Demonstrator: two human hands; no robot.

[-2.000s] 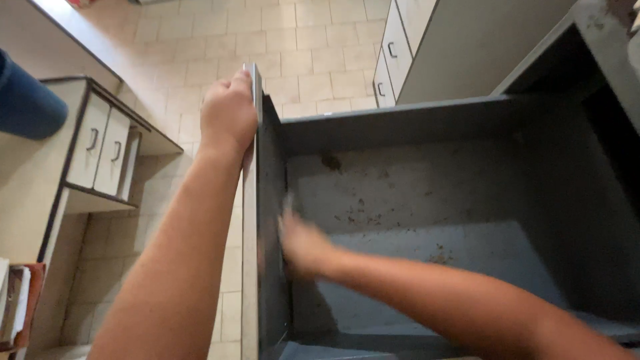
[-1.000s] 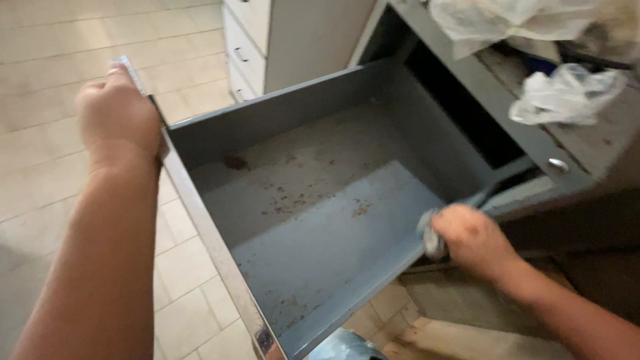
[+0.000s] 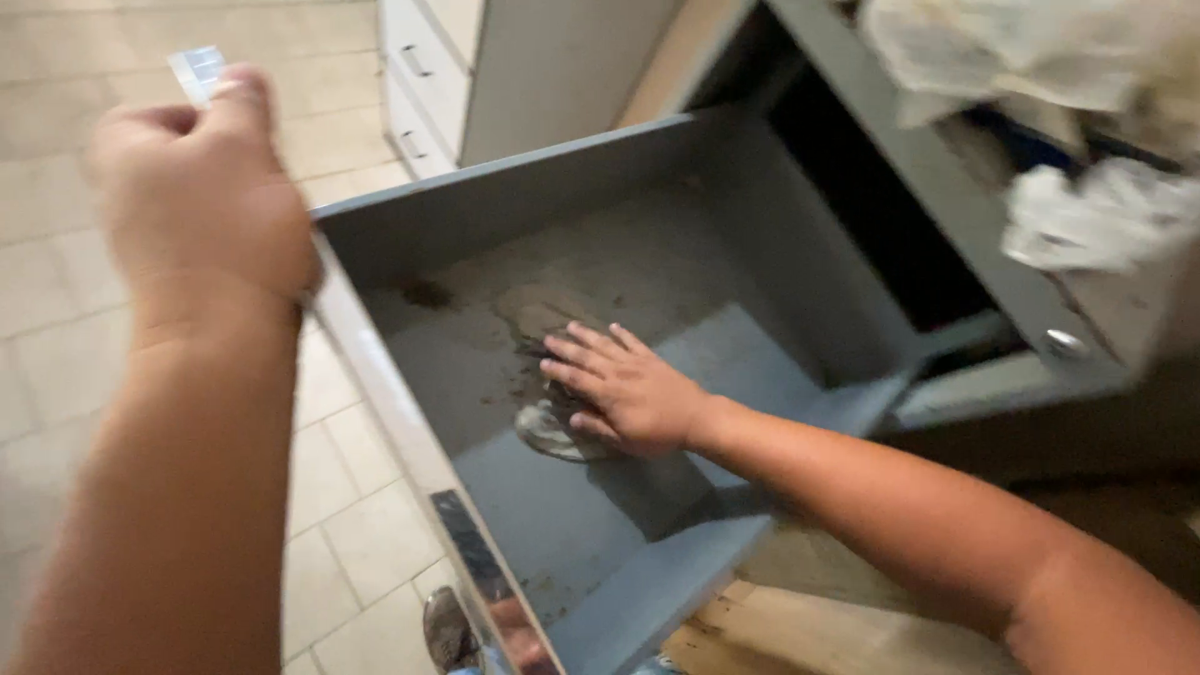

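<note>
A grey drawer [image 3: 797,309] is pulled out of a grey cabinet, with dark stains and crumbs on its floor. My left hand [image 3: 202,187] is closed around the far end of the drawer's front panel [image 3: 394,412]; a shiny corner sticks up past the fingers. Inside the drawer, my right hand [image 3: 633,389] is spread palm down with its fingers apart, over a crumpled greyish cloth [image 3: 553,431] on the drawer floor. The palm hides part of the cloth, and whether it presses on it cannot be told.
The cabinet frame [image 3: 947,187] has a round metal knob [image 3: 1064,344] and white plastic bags [image 3: 1097,216] on top. White drawers [image 3: 422,75] stand beyond. A shoe [image 3: 450,628] is on the tiled floor [image 3: 356,525], and wooden boards [image 3: 825,619] lie below the drawer.
My right hand has moved from the drawer's near side wall, where it held the cloth, to the middle of the drawer floor, and its fingers have spread. My left hand stays on the front panel.
</note>
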